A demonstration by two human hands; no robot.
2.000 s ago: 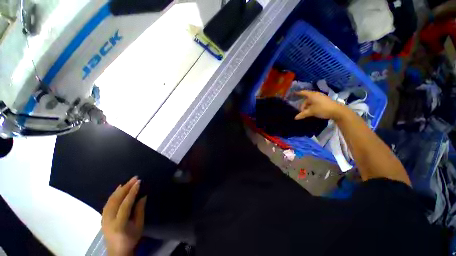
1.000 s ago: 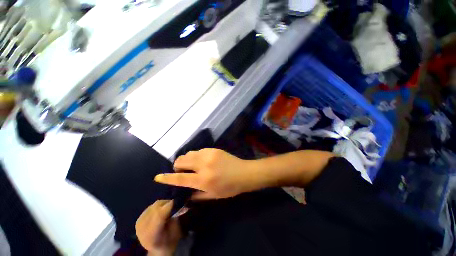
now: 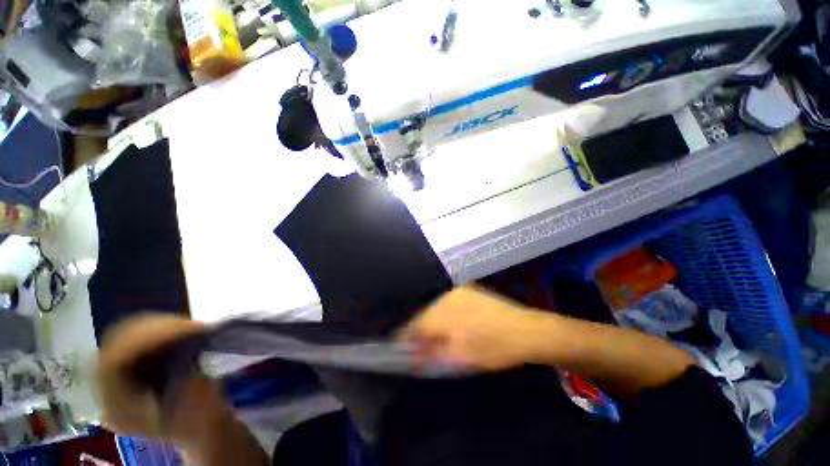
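A black fabric panel lies on the white machine table, its upper end at the needle area of the sewing machine. My right hand grips the edge of a dark grey fabric piece at the table's front edge. The piece is stretched sideways to my left hand, which is blurred and closed around its other end. Whether this piece joins the black panel is hidden by my right hand.
Black cut pieces lie at the left of the table. A black rectangle lies right of the needle beside a yellow-blue tool. A blue basket with white strips and an orange packet stands below right. A black round attachment is left of the needle.
The view has swung left. My right hand has come from the basket to the fabric. My left hand has moved left, and a fabric piece is now stretched between both hands.
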